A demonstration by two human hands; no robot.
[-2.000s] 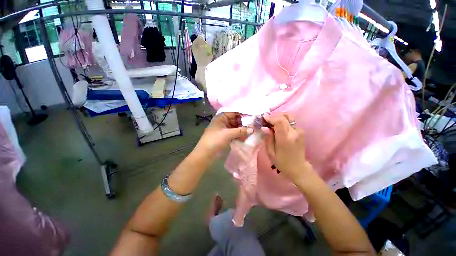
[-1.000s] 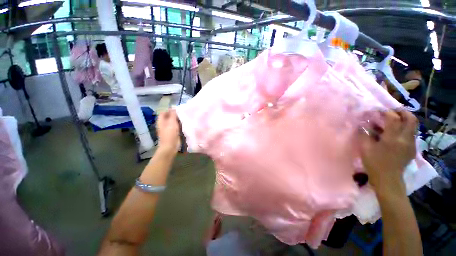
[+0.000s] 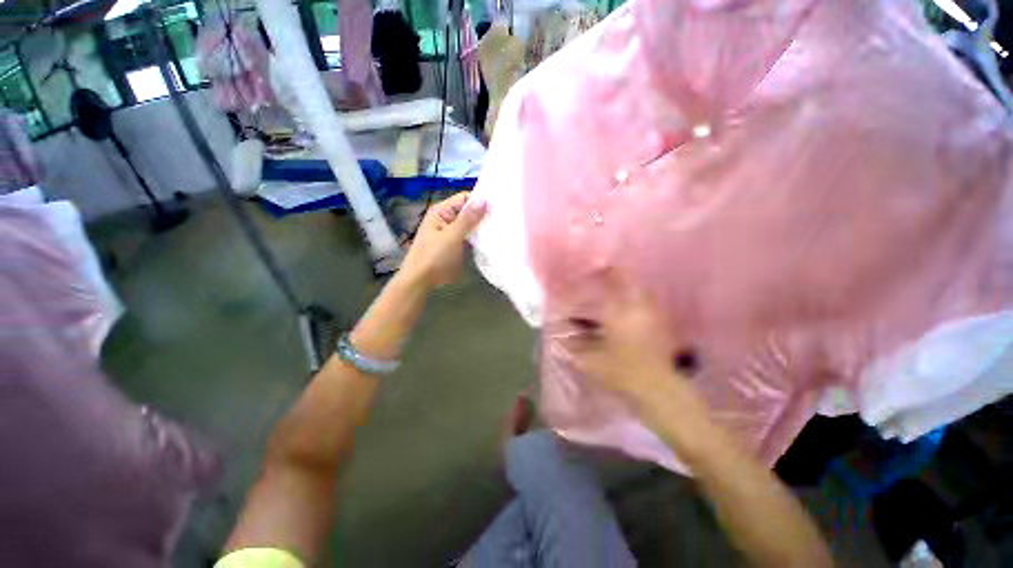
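A shiny pale-pink blouse [image 3: 800, 233] hangs in front of me and fills the right half of the view. Small pale buttons [image 3: 701, 131] show along its front opening. My left hand [image 3: 447, 235] pinches the edge of its white sleeve cuff [image 3: 503, 239] at the left. My right hand [image 3: 622, 344] is blurred in front of the lower left part of the blouse. A small dark piece [image 3: 685, 361] shows by my right wrist, and a dark tip shows at the fingers. The tool itself cannot be made out.
More pink garments [image 3: 78, 411] hang at the far left. A metal rack post [image 3: 228, 183] and a white roll [image 3: 333, 133] stand left of centre, before a table with blue material [image 3: 322, 170]. A black fan [image 3: 94, 114] stands behind. A blue object [image 3: 894, 464] is low at the right.
The view has moved closer to the blouse. My right hand has moved from the right side of the blouse leftward to its lower left part. My left hand stays at the left sleeve.
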